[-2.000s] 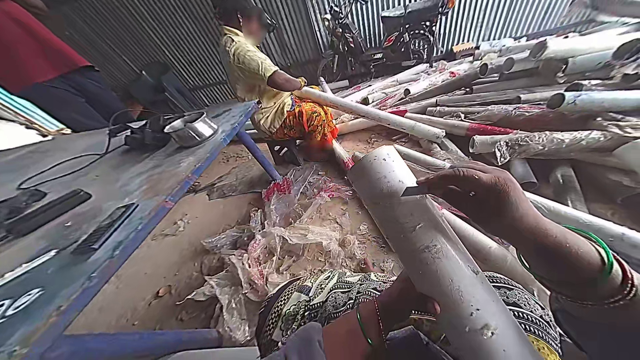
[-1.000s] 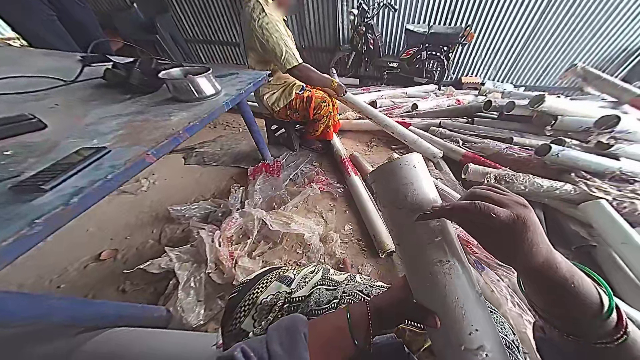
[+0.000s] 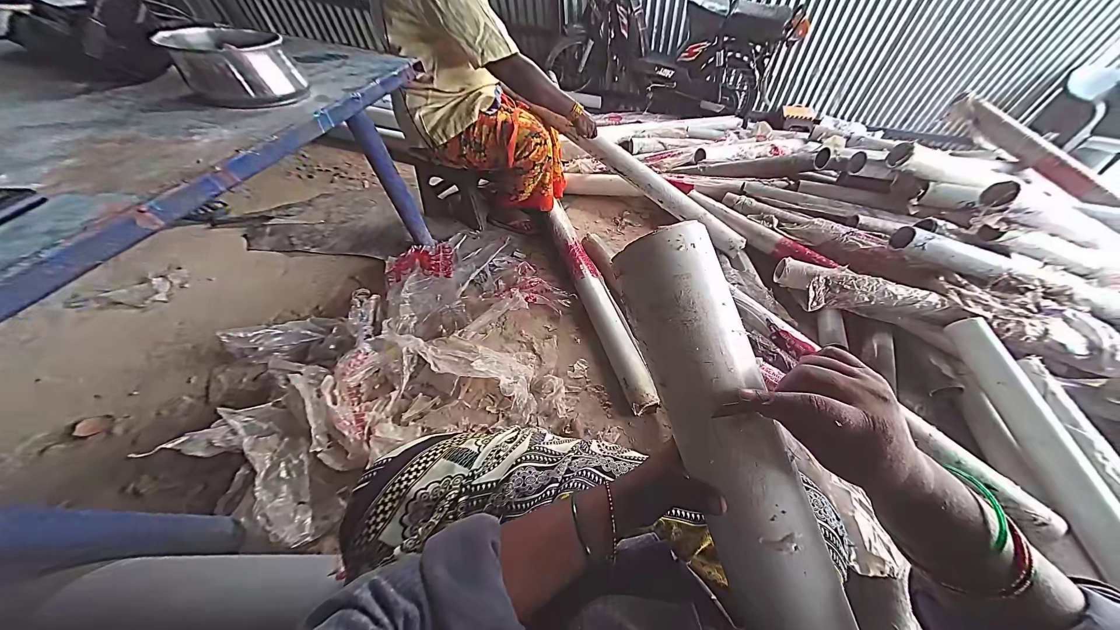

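Note:
A wide greyish-white cardboard or plastic tube (image 3: 700, 350) leans upward from my lap, its far end pointing away from me. Around its left side and underneath, my left hand (image 3: 669, 486) grips it, most fingers hidden behind the tube. My right hand (image 3: 836, 407) is closed on a small thin dark piece, perhaps a blade (image 3: 739, 404), which lies against the tube's upper surface. Patterned black-and-cream cloth (image 3: 490, 477) covers my lap under the tube.
Torn clear plastic film (image 3: 437, 359) lies on the dirt floor, left of a red-marked tube (image 3: 599, 311). A blue-edged table (image 3: 219, 179) holds a metal pot (image 3: 232, 68). A seated person (image 3: 472, 96) holds another tube (image 3: 652, 179). Piled tubes (image 3: 954, 254) fill the right; a motorcycle (image 3: 700, 61) stands behind.
My right hand and the thin piece have moved down along the tube from near its far end. The left hand still holds the tube. The view has shifted.

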